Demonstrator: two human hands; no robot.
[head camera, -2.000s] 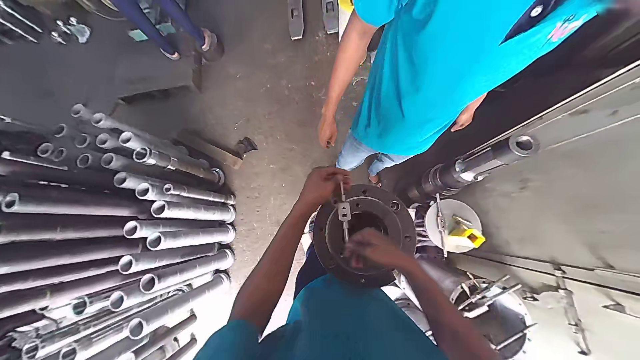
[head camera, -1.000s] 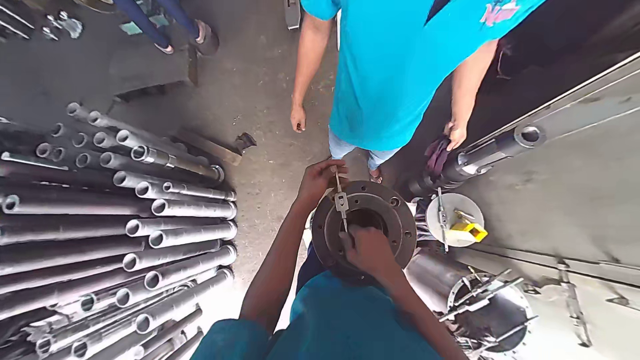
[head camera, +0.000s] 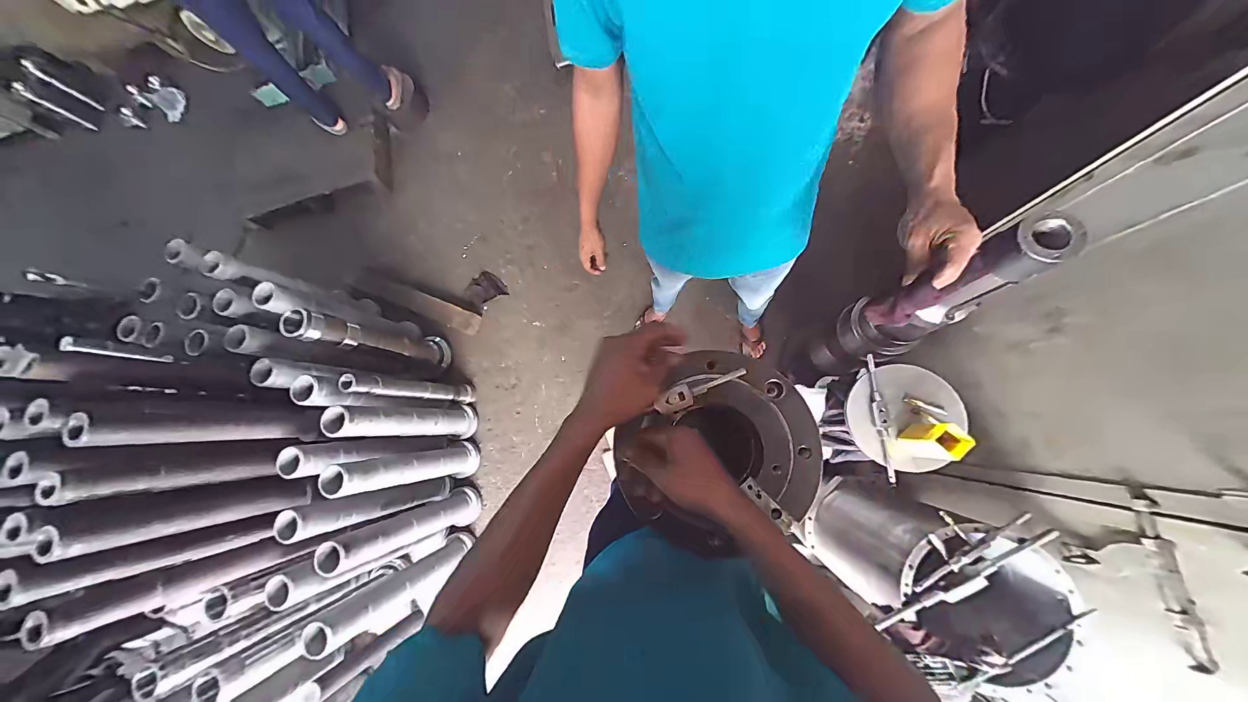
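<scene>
A tap wrench (head camera: 687, 394) with a square middle and a thin bar handle lies at a slant over the top left of a round steel flange (head camera: 801, 429). The flange has bolt holes around its ring and a dark bore in the middle. My left hand (head camera: 636, 370) is just above and left of the wrench, blurred, its fingers bent; whether it touches the wrench is unclear. My right hand (head camera: 678, 466) is closed at the wrench's lower left end, over the inner left edge of the flange. A flat metal strip with holes (head camera: 765, 499) shows beside my right wrist.
Steel tubes (head camera: 390, 421) are stacked at left. A person in a turquoise shirt (head camera: 731, 146) stands across from me, one hand near a dark shaft (head camera: 994, 263). At right are a round stool (head camera: 951, 390) with a yellow object (head camera: 938, 439) and a flanged cylinder (head camera: 877, 536) bearing several rods.
The wrench has turned from nearly upright to a slant. My left hand has come off its upper end, and my right hand has moved left. The other person has shifted, a hand now near the shaft.
</scene>
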